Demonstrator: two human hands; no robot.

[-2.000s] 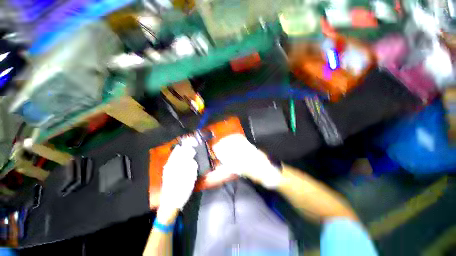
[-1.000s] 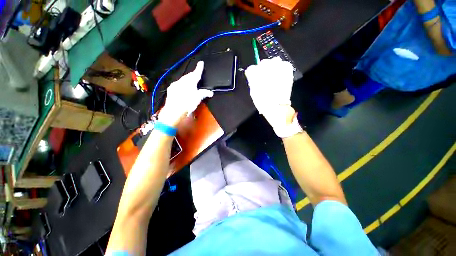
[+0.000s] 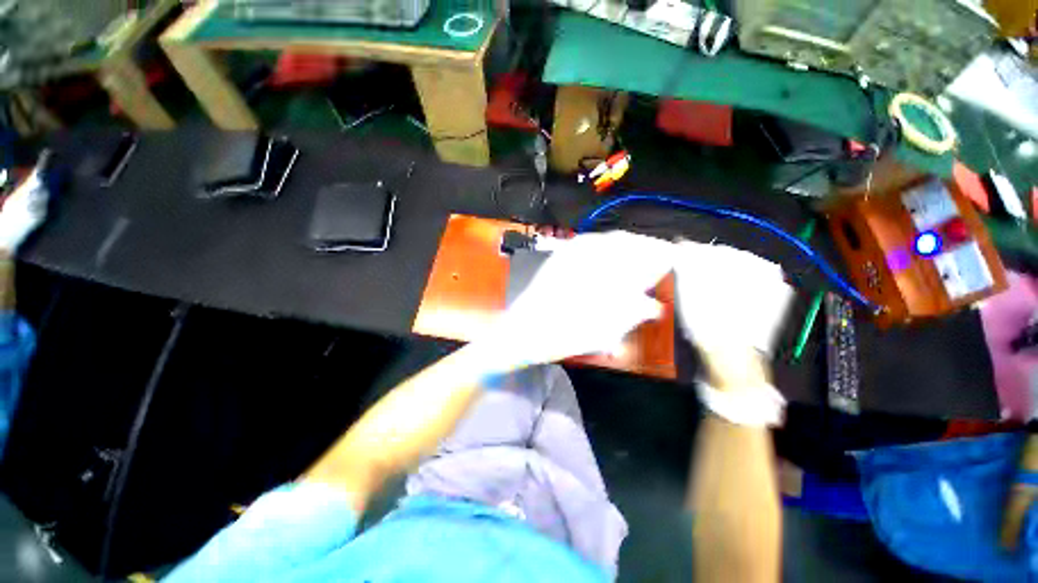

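The orange fixture board (image 3: 460,277) lies on the black bench in front of me, with black and silvery connectors (image 3: 526,240) at its far edge. A dark set-top box (image 3: 522,277) shows partly on the board, mostly covered by my left hand. My left hand (image 3: 592,298), in a white glove, reaches right across the board. My right hand (image 3: 734,298), also gloved, is beside it at the board's right end. Both are blurred. They overlap near the fingers, and what they hold or touch is hidden.
A blue cable (image 3: 728,212) curves to an orange-brown case (image 3: 916,253). A green pen (image 3: 809,326) and a remote control (image 3: 842,353) lie at right. Dark boxes (image 3: 351,216) lie at left. Other people show at the left edge and lower right.
The view has turned, so the bench lies more level. My left hand has moved from the box right of the board to over the board, close to my right hand. My right hand is away from the pen.
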